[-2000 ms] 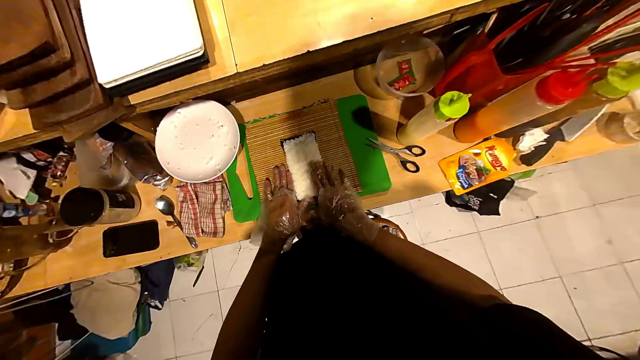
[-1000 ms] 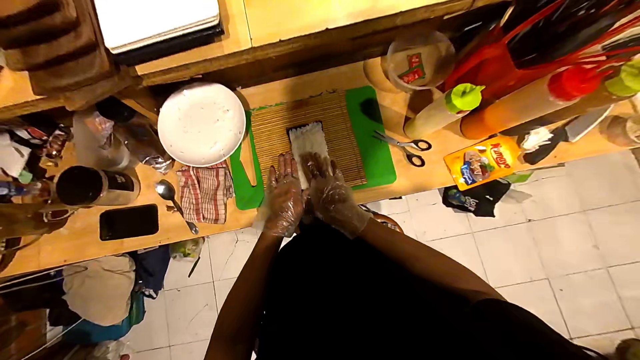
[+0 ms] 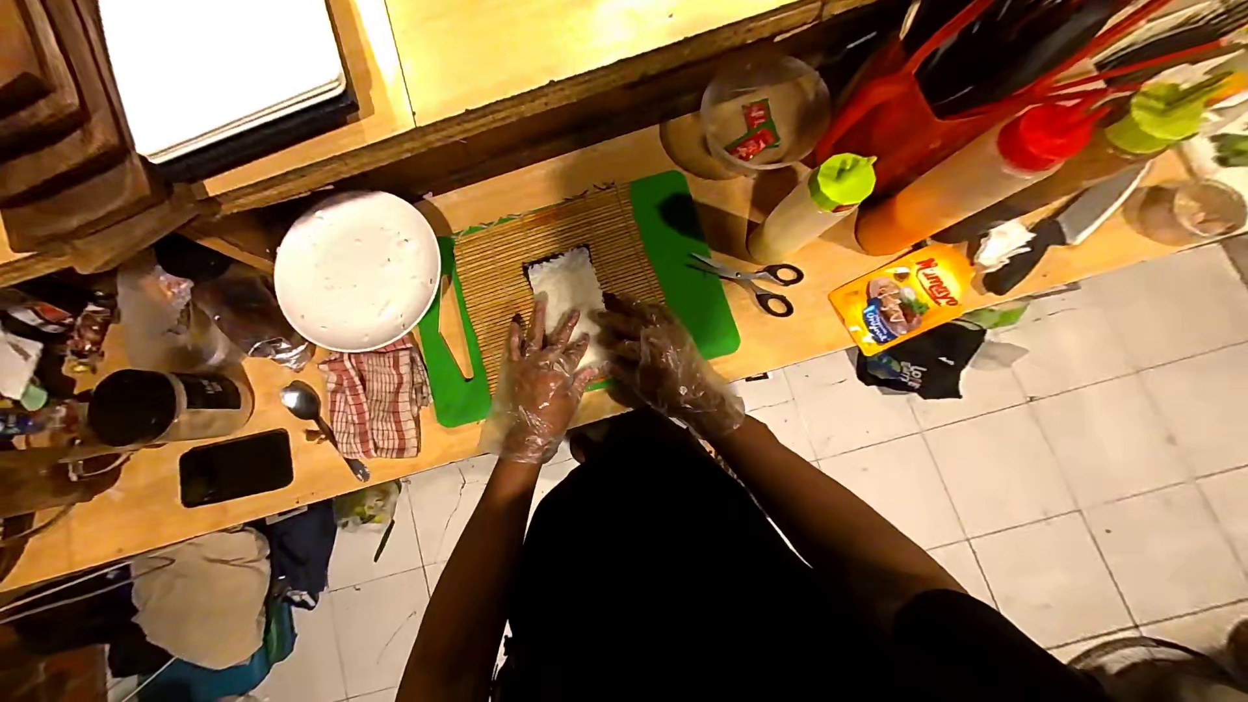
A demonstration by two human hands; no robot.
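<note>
White rice (image 3: pixel 567 283) lies in a narrow rectangle on a dark sheet, likely nori, whose edge shows at the top and left. Under it is a bamboo rolling mat (image 3: pixel 614 229) on a green cutting board (image 3: pixel 710 302). My left hand (image 3: pixel 548 375), in a clear plastic glove, rests with fingers apart at the near left part of the rice. Beside it my right hand (image 3: pixel 655 356), also gloved, lies over the near right side of the rice with fingers spread. Neither hand grips anything. The hands partly hide the near end of the rice.
A white plate (image 3: pixel 358 271), a checked cloth (image 3: pixel 372 400), a spoon (image 3: pixel 317 419) and a phone (image 3: pixel 236 468) lie to the left. Scissors (image 3: pixel 756 281), squeeze bottles (image 3: pixel 814 207), a yellow packet (image 3: pixel 902 297) and a knife (image 3: pixel 1102 205) are to the right. A raised wooden shelf (image 3: pixel 585 49) runs behind.
My right hand has shifted right relative to the rice, away from its middle, and more white rice shows between the hands than one second ago.
</note>
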